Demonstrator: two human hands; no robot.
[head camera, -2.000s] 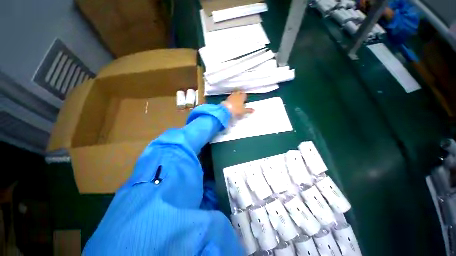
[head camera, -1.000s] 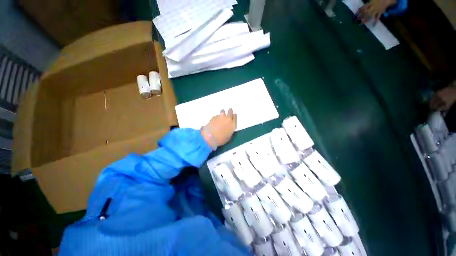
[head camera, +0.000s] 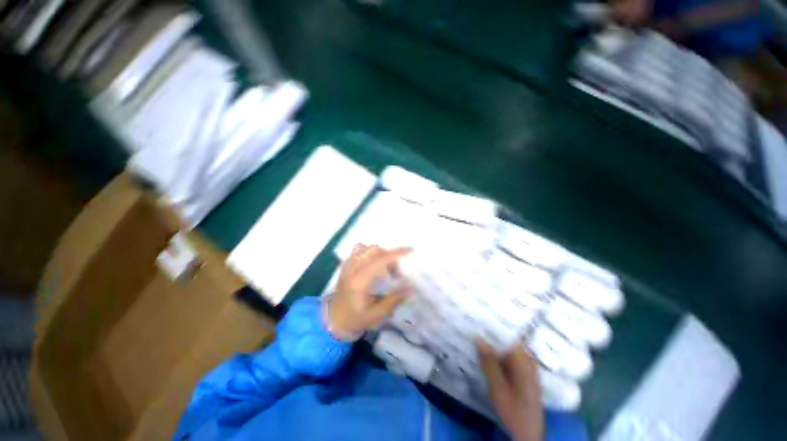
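White cylindrical units (head camera: 569, 332) lie in tight rows on the green bench in front of me; the picture is blurred. My left hand (head camera: 369, 291) is over the left part of the rows, thumb and fingers apart, with nothing clear in it. My right hand (head camera: 511, 379) is over the near edge of the rows, fingertips down; whether it holds anything cannot be told. A white area covers or blurs the units between the hands. A plain white sheet (head camera: 304, 222) lies flat just left of the rows.
The open carton (head camera: 129, 323) stands at the left with small white units (head camera: 179, 258) inside. A messy pile of white papers (head camera: 203, 129) lies at the back left. Another white sheet (head camera: 682, 383) is at the right. Across the bench are more rows (head camera: 669, 90) and a person's hand (head camera: 632, 12).
The view has turned and shifted right. My left hand has moved from the flat white sheet to the rows of units. My right hand has come into view.
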